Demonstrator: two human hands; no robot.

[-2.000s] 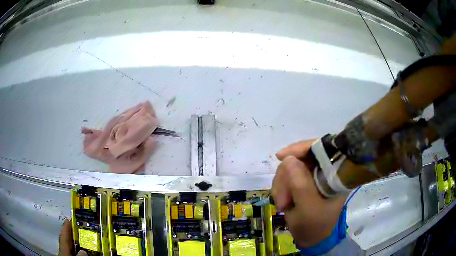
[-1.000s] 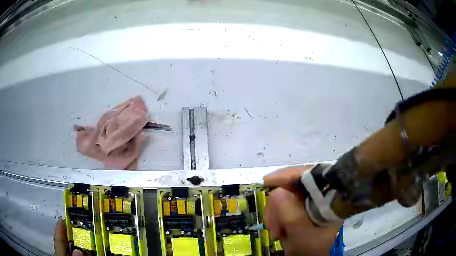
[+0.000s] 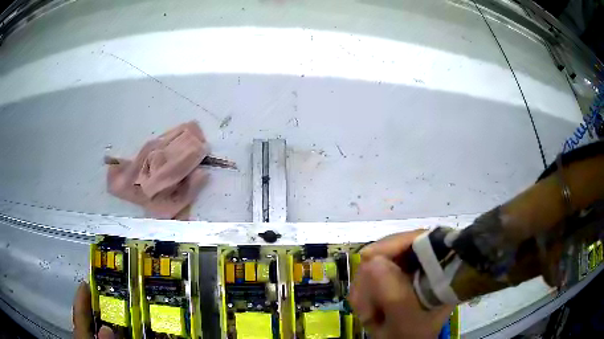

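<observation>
My right hand (image 3: 397, 288) is closed around the front of the glue dispensing gun (image 3: 506, 238), a thick amber barrel with stained dark fittings and a white wrap. The nozzle tip is hidden or too small to make out. The hand is at the right side of a power supply board (image 3: 319, 291) with a yellow transformer. Several similar boards with yellow-green edges stand side by side to the left. My left hand (image 3: 85, 314) is cut off by the bottom edge, its fingers at the outer side of the leftmost board (image 3: 112, 291).
A silver guide rail (image 3: 179, 230) runs along the boards' far edge, with a slotted bracket (image 3: 269, 182) across it. A crumpled pink rag (image 3: 162, 169) lies on the bench, dark pointed metal sticking out. A blue coiled cord (image 3: 583, 132) is at right.
The gun and my right hand have moved down a little from two seconds ago. The pale-blue nozzle tip, visible over the board before, no longer shows clearly. My left hand stays by the leftmost board.
</observation>
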